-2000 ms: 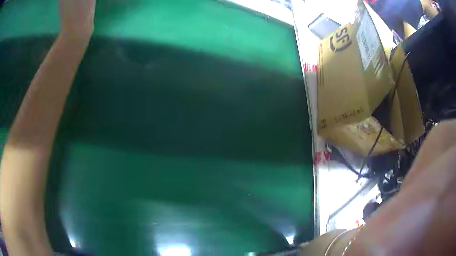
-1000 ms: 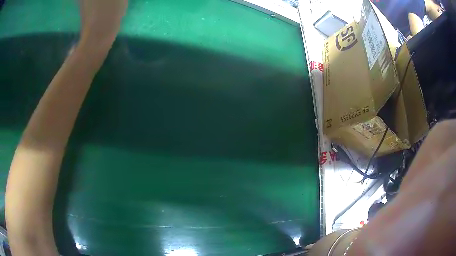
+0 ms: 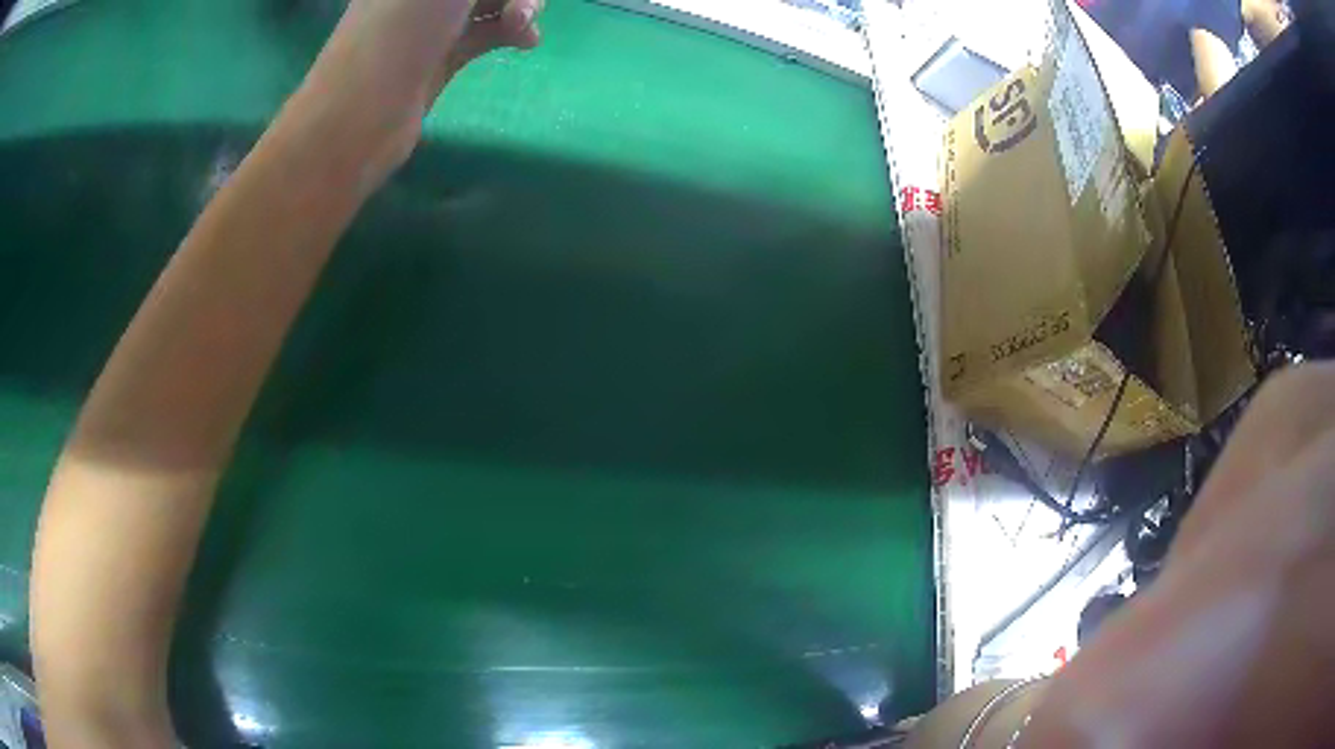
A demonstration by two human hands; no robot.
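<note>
The green conveyor belt (image 3: 586,571) fills the middle of the view, with nothing seen held over it. My left forearm runs up from the bottom left across the belt. My left hand (image 3: 502,25) is at the top edge and mostly cut off; only a few bent fingers show, and what it may hold is hidden. My right hand (image 3: 1223,615) is a large blurred shape very close to the camera at the bottom right, with thin bracelets at the wrist. Its fingers cannot be made out.
A brown open carton (image 3: 1025,234) with a black logo stands beyond the belt's right edge strip (image 3: 915,293). A small pale box (image 3: 959,73) lies behind it. Black cables (image 3: 1091,483) hang below the carton. Another person's arm (image 3: 1212,62) shows at the top right.
My left forearm has swung to the right and its fingers have come into view at the top edge. My right hand has hardly moved. The view has shifted slightly.
</note>
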